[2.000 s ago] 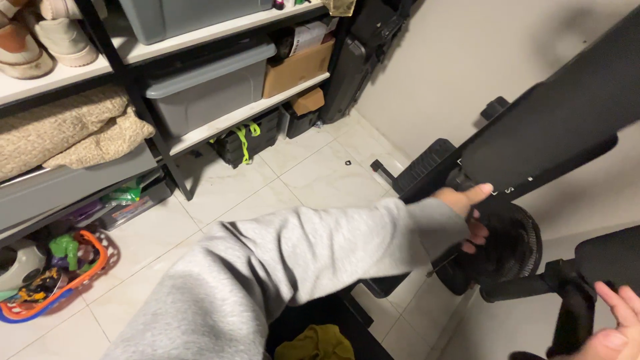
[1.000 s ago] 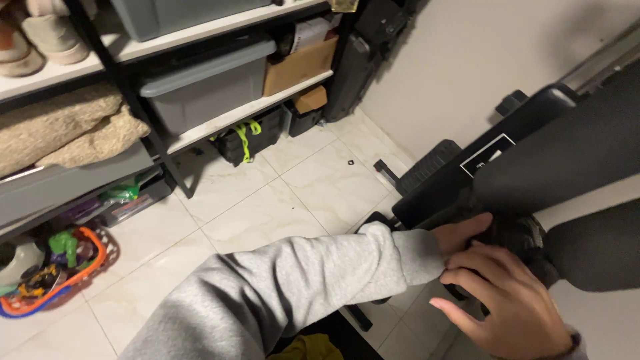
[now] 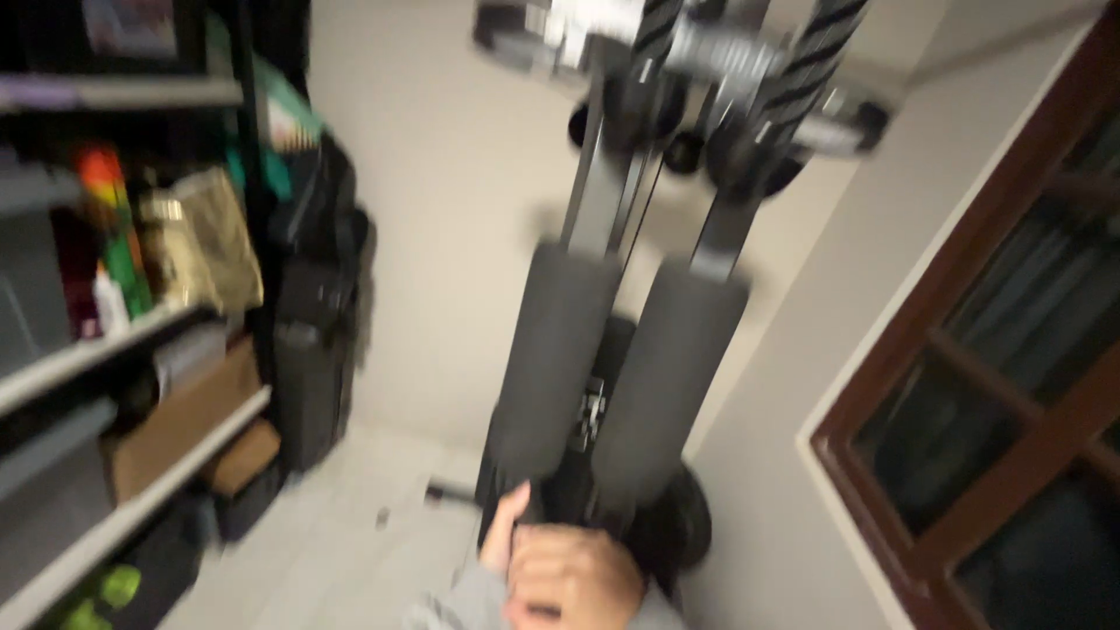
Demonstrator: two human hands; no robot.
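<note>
Two long dark foam pads (image 3: 560, 359) on metal bars stand side by side, part of an upright exercise machine (image 3: 588, 197) against the wall. At their lower ends, near the bottom of the head view, my two hands are close together. My left hand (image 3: 505, 529) is partly hidden, its thumb pointing up beside the left pad's lower end. My right hand (image 3: 573, 573) lies over it with bent fingers. Motion blur and overlap hide what either hand grips. A dark round part (image 3: 691, 525) of the machine is just right of the hands.
Shelving at left holds a gold bag (image 3: 210, 241), a cardboard box (image 3: 188, 420) and grey bins (image 3: 57, 499). A black case (image 3: 315, 385) stands by the wall. A small dark object (image 3: 382, 517) lies on the tiled floor. A brown-framed window (image 3: 989, 376) is at right.
The view has swung up and right, showing the machine's upper part and the window. My right hand was apart from the left two seconds ago; the hands are now together.
</note>
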